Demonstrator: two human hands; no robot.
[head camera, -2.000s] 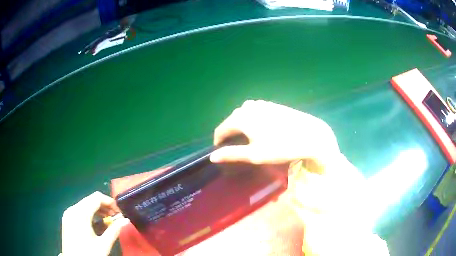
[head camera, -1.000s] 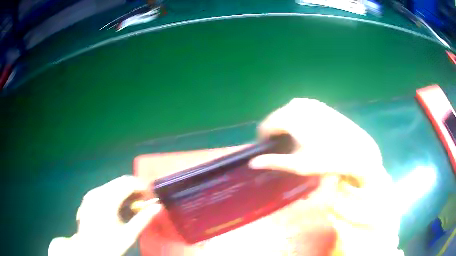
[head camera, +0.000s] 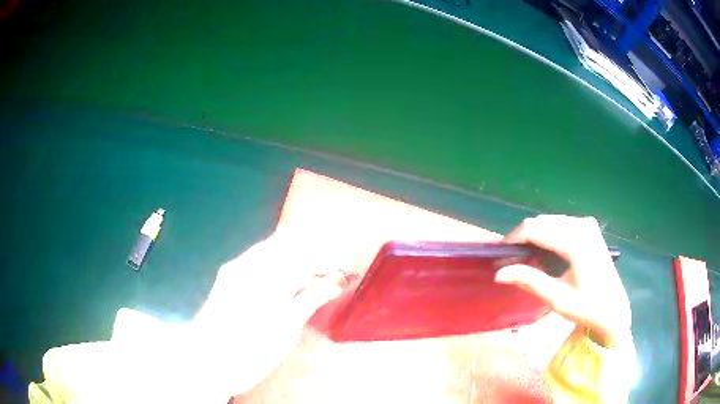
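The tablet (head camera: 442, 296) is tilted above the foam carrier pad (head camera: 331, 201); its screen is dark red with no readable text. My right hand (head camera: 580, 276) grips its right end, thumb on the screen side. My left hand (head camera: 260, 288) is at the tablet's left end, badly overexposed; whether its fingertips touch the tablet or hold anything cannot be told. A USB flash drive (head camera: 146, 239), dark with a yellow-white end, lies on the green mat left of my left hand. A small dark tip shows just right of my right hand.
Another orange-red edged pad (head camera: 691, 316) with a dark device lies at the far right. The green conveyor belt (head camera: 331, 87) runs behind the pad. White sheets (head camera: 612, 75) and blue racks (head camera: 639, 28) are at the upper right.
The view has turned. The flash drive now shows on the mat at left, and no yellow piece shows at my left fingertips. The tablet is angled differently and its screen text is gone from sight.
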